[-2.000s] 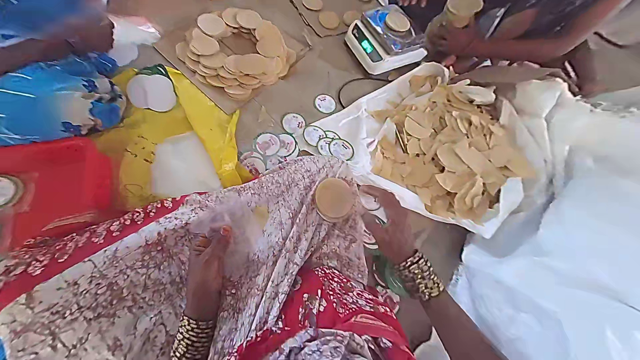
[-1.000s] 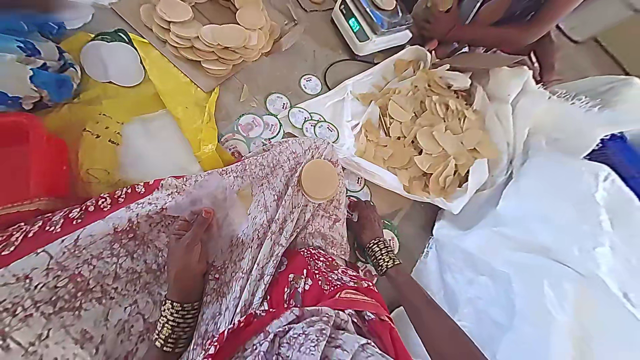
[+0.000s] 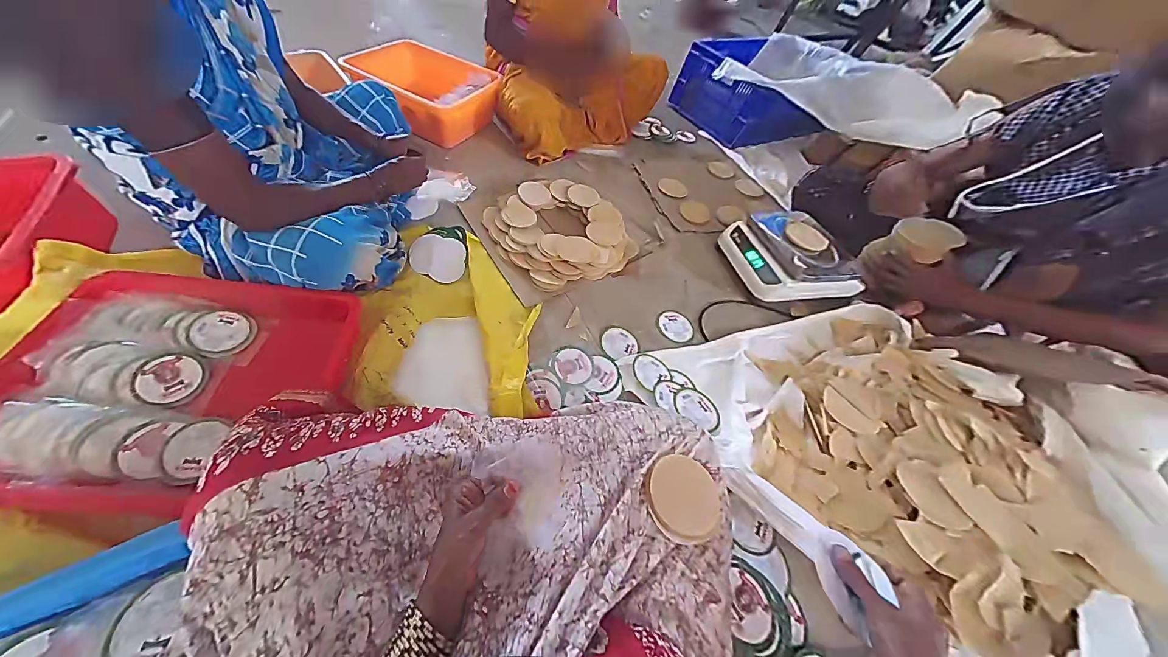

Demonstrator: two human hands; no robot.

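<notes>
My left hand (image 3: 470,525) is closed on a thin clear plastic bag (image 3: 529,484) above the patterned cloth (image 3: 347,511) over my lap. A small stack of round tan discs (image 3: 684,497) lies on the cloth at my right knee. My right hand (image 3: 890,602), blurred at the lower right, holds a round white label (image 3: 862,579) by its edge. Printed round labels (image 3: 753,602) with green rims lie on the ground between my lap and that hand. More round labels (image 3: 695,409) are scattered beyond my knee. Beside my right hand is a heap of tan discs and pieces (image 3: 912,474) on white sheeting.
A red tray (image 3: 310,338) with packed discs stands at left, beside a yellow sheet (image 3: 511,338). Ahead, a ring of tan discs (image 3: 575,248) lies on cardboard. A digital scale (image 3: 776,283) holds discs, with a person's hands (image 3: 912,274) near it. Other people sit around orange and blue crates (image 3: 730,96).
My right hand has moved away from the labels beside my knee and now holds one. My left hand keeps the plastic bag. The view has tilted up and left, showing more people and trays.
</notes>
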